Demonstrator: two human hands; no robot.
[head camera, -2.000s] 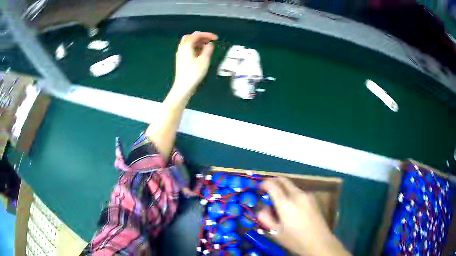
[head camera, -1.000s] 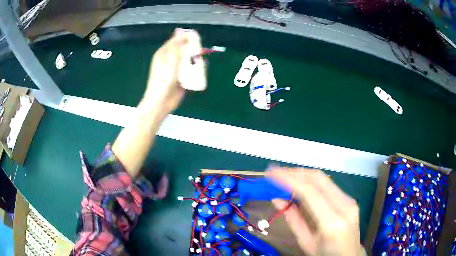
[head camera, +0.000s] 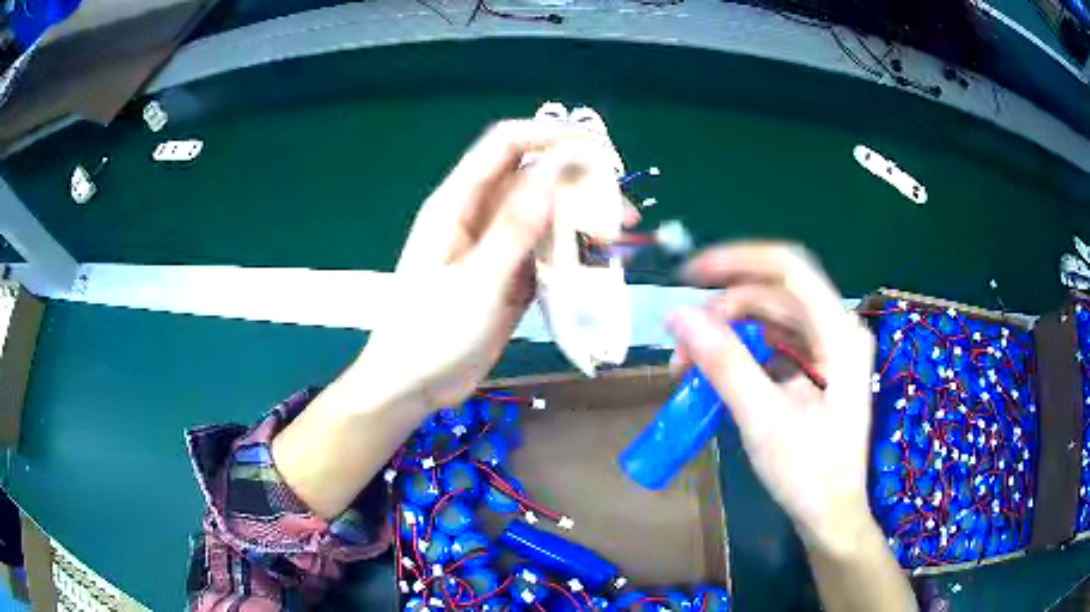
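My left hand (head camera: 460, 251) holds a white housing shell (head camera: 583, 293) upright over the white rail. A short lead with a white connector (head camera: 673, 237) sticks out of the shell's right side. My right hand (head camera: 789, 371) holds a blue battery cell (head camera: 687, 430) at its upper end, tilted, above the open battery carton (head camera: 622, 448). A red lead from the cell runs under my right fingers. The cell and the shell are apart. In the carton, blue cells stand at the left and one cell (head camera: 556, 556) lies on its side.
The white rail (head camera: 227, 294) separates the worktop from the green belt (head camera: 741, 132). White parts lie on the belt at the left, behind my left hand, and a cover plate (head camera: 891, 175) at the right. A full battery carton (head camera: 956, 430) stands at the right.
My left hand has brought the shell right and nearer to me. My right hand has lifted the blue cell from the carton towards the shell. The view has shifted.
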